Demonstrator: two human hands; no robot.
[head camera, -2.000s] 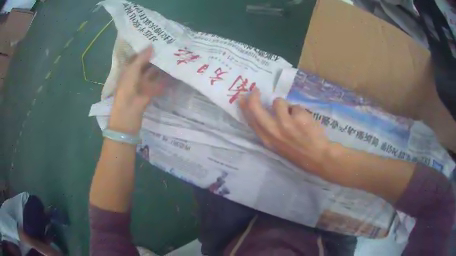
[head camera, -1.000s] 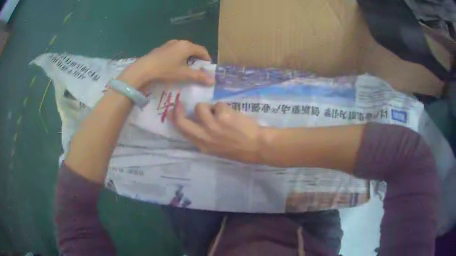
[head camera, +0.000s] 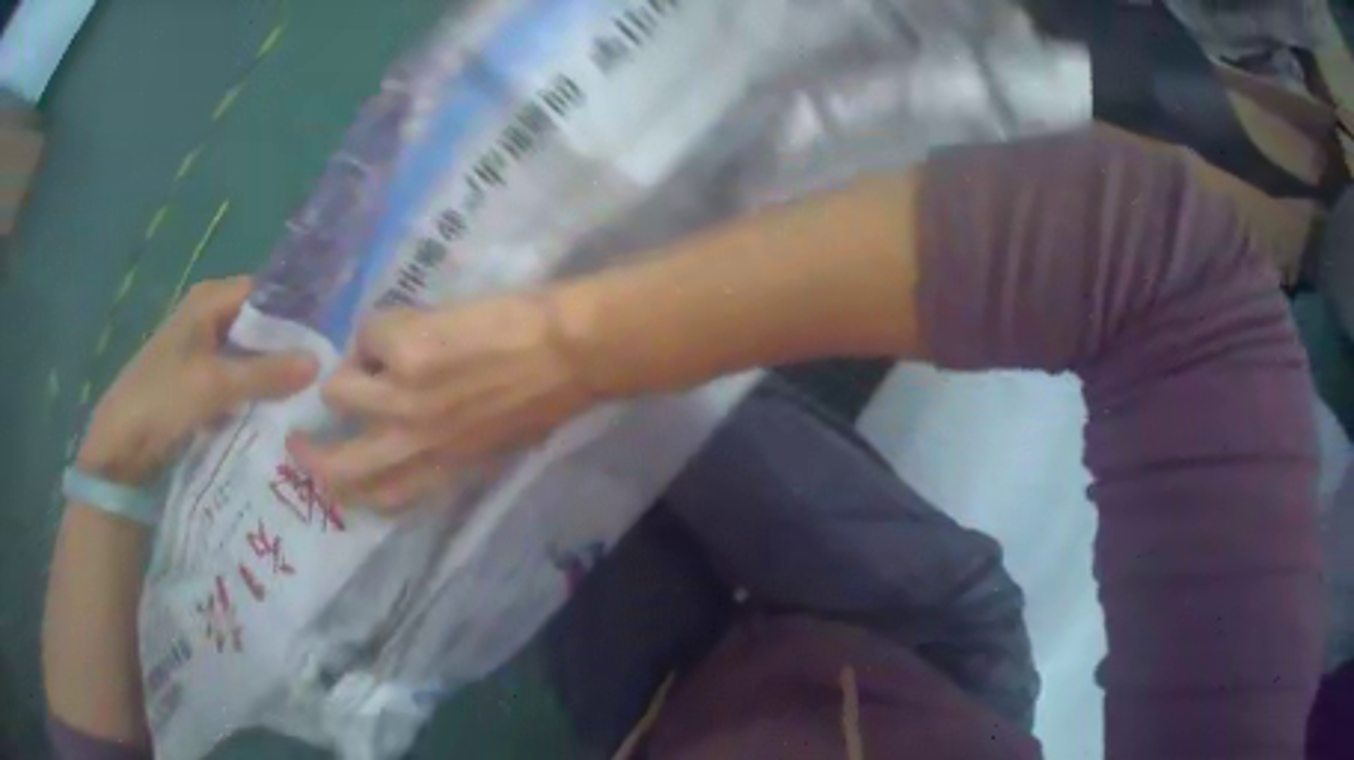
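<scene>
A newspaper sheet (head camera: 639, 178) with red characters and a blue-purple photo lies slantwise from lower left to upper right, bent and folded over; its top runs out of the picture. My left hand (head camera: 178, 379), with a pale bracelet at the wrist, grips its left edge, thumb on top. My right hand (head camera: 446, 386) is blurred; its bent fingers pinch the paper just right of the left thumb. No black strip shows within the newspaper; whatever is inside is hidden.
My legs in dark trousers (head camera: 861, 505) are below the paper. A large white sheet (head camera: 1002, 490) lies beside them at the right. Cardboard (head camera: 1262, 215) and a black strip (head camera: 1173, 104) are at the upper right. The green floor (head camera: 134, 89) has yellow dashes.
The newspaper has swung from lying level to a steep slant, its left end down and right end up. Both hands moved left and down with it, and now cover less of the red characters.
</scene>
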